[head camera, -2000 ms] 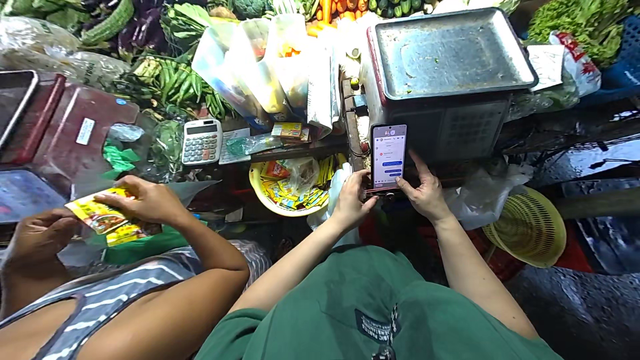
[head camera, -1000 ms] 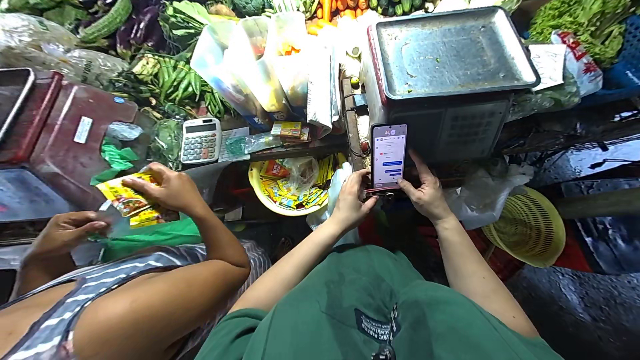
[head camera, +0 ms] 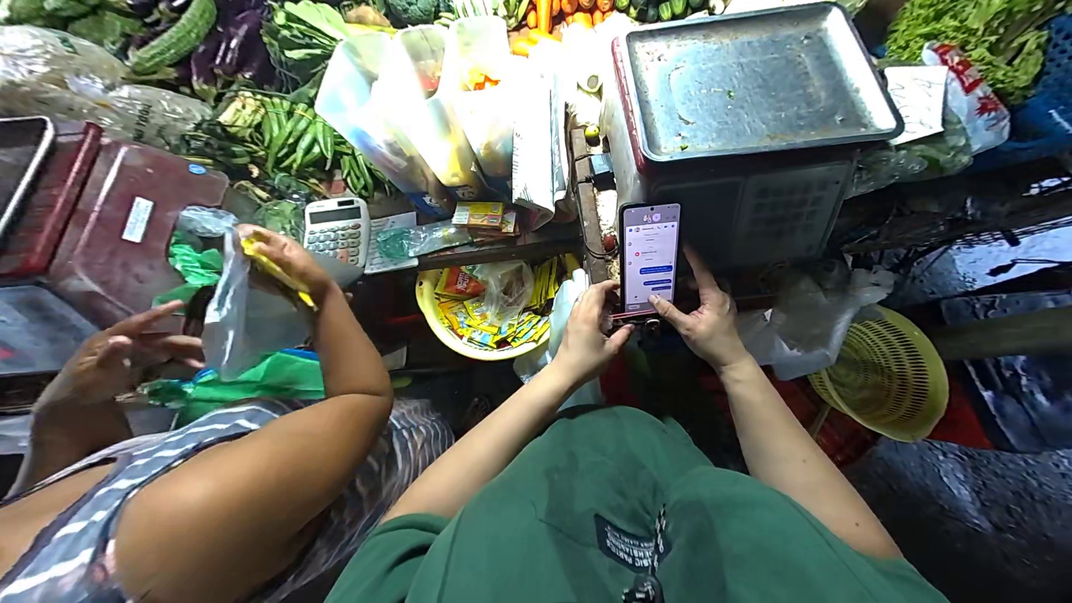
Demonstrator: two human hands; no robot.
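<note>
A smartphone [head camera: 651,260] stands upright between my hands, its screen lit with a chat. My left hand [head camera: 589,331] grips its lower left edge. My right hand [head camera: 705,316] is at the lower right, thumb on the bottom of the screen and index finger extended beside the phone; whether it also bears the phone's weight I cannot tell. Right behind the phone is a weighing scale with a metal tray [head camera: 758,84]. A yellow basin [head camera: 431,322] of small sachets sits left of my left hand.
At the left, another person's hands hold yellow packets [head camera: 276,270] and a clear plastic bag [head camera: 224,322]. A calculator [head camera: 337,230] and plastic containers [head camera: 419,109] stand on the stall edge. Green peppers [head camera: 297,138] lie behind. A yellow basket [head camera: 892,377] is at the right.
The other person's hands have moved apart, and a clear plastic bag is now open between them beside the yellow packets. My hands and the phone have stayed in place.
</note>
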